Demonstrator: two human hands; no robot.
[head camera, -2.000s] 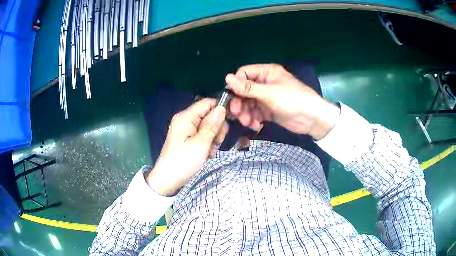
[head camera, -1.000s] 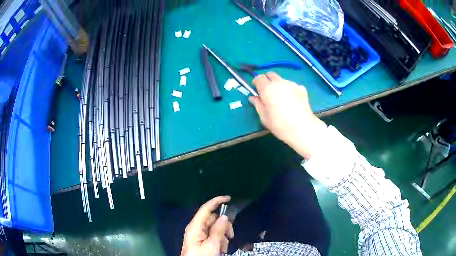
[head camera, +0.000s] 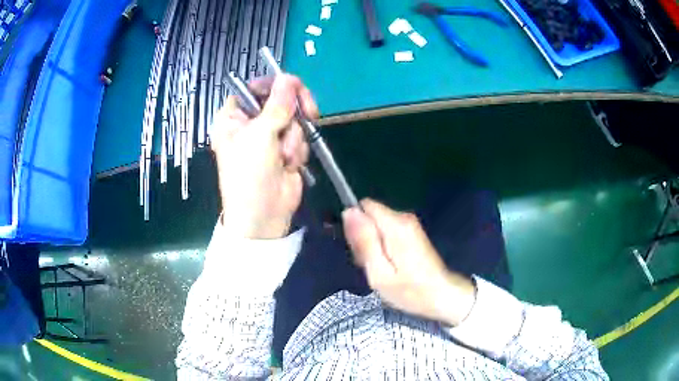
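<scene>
My left hand (head camera: 257, 160) is closed on a short grey tube (head camera: 244, 93), whose ends stick out above and below the fingers. Its thumb and fingers also close around the upper part of a second slim silver tube (head camera: 335, 173). This tube slants over my lap and has narrow dark bands just below the left fingers. My right hand (head camera: 398, 257), slightly blurred, is shut on its lower end. The left fingers hide part of both tubes.
Parallel grey tubes (head camera: 205, 74) overhang the bench edge at left, beside a blue bin (head camera: 63, 141). On the bench lie a dark tube (head camera: 372, 26), white scraps (head camera: 403, 56), blue-handled pliers (head camera: 458, 41) and a blue tray (head camera: 584, 53) of black parts. A black tray (head camera: 648, 56) is further right.
My right hand has come back from the bench to my lap with the slim tube. My left hand has risen and now holds this tube's upper part too. The view has tilted down.
</scene>
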